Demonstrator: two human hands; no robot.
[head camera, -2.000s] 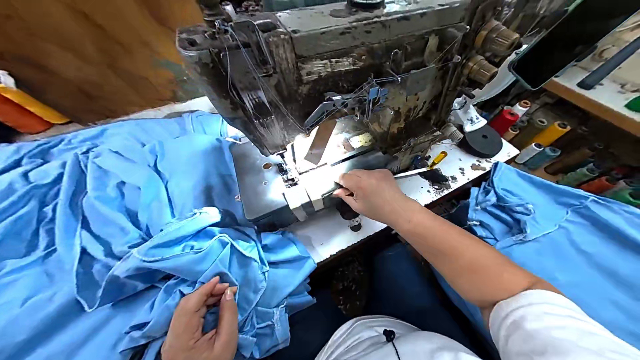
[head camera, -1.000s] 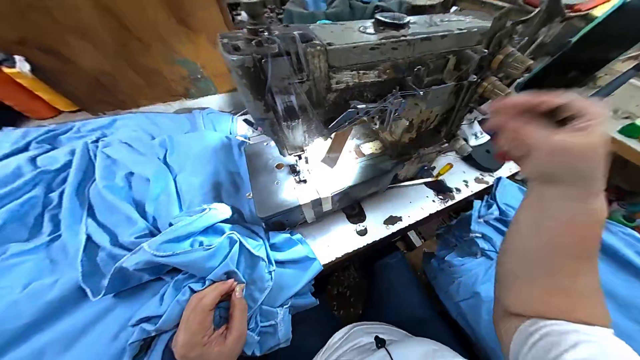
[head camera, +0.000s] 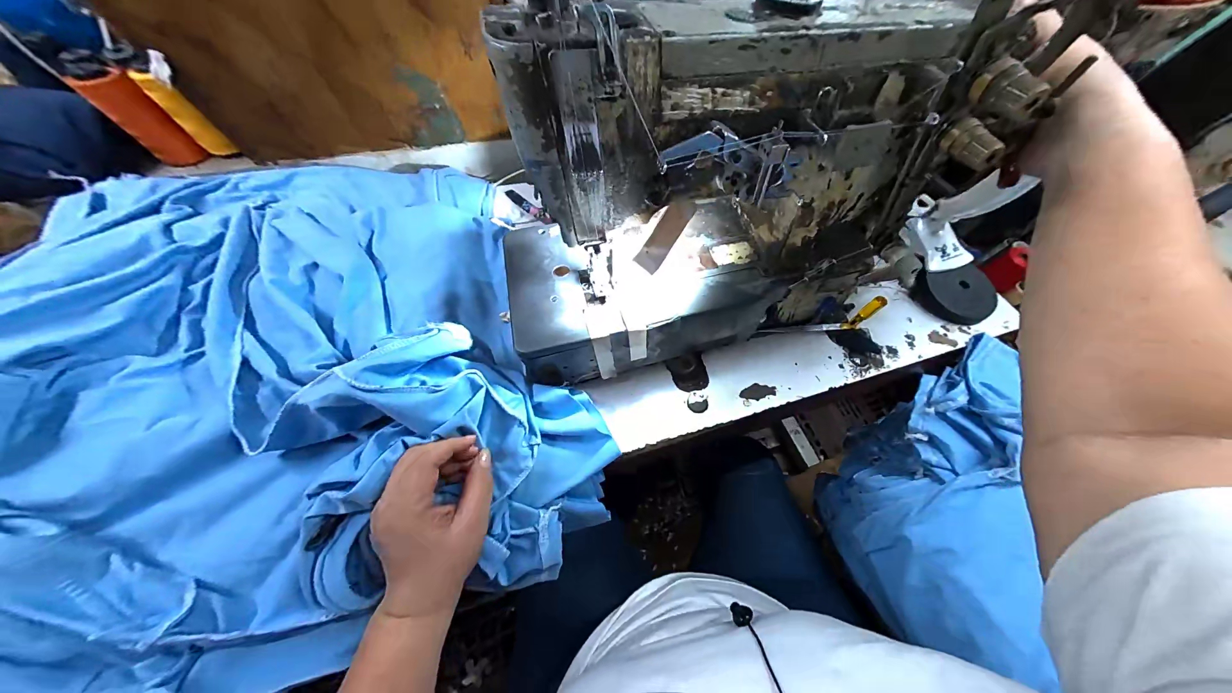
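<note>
My left hand (head camera: 433, 520) rests at the near edge of a heap of light blue fabric (head camera: 318, 318), thumb and forefinger pinched together by a fold; whether they grip cloth or something small is unclear. An industrial sewing machine (head camera: 712, 115) with worn, chipped paint stands in the middle, its lamp lighting the needle area and the metal bed (head camera: 553, 298). My right arm reaches up along the machine's right end, past the tension knobs (head camera: 1006, 91). My right hand (head camera: 1049, 48) is mostly hidden behind machine parts, so its fingers do not show.
A yellow-handled screwdriver (head camera: 866, 310) lies on the stained white tabletop (head camera: 731, 395). Beside it stands a white device with a black round base (head camera: 955, 289). More blue fabric (head camera: 943, 520) hangs at the right. Orange and yellow rolls (head camera: 144, 115) lie at the back left.
My right hand has left the machine bed and moved up behind the machine's right end. My left hand stays at the blue fabric.
</note>
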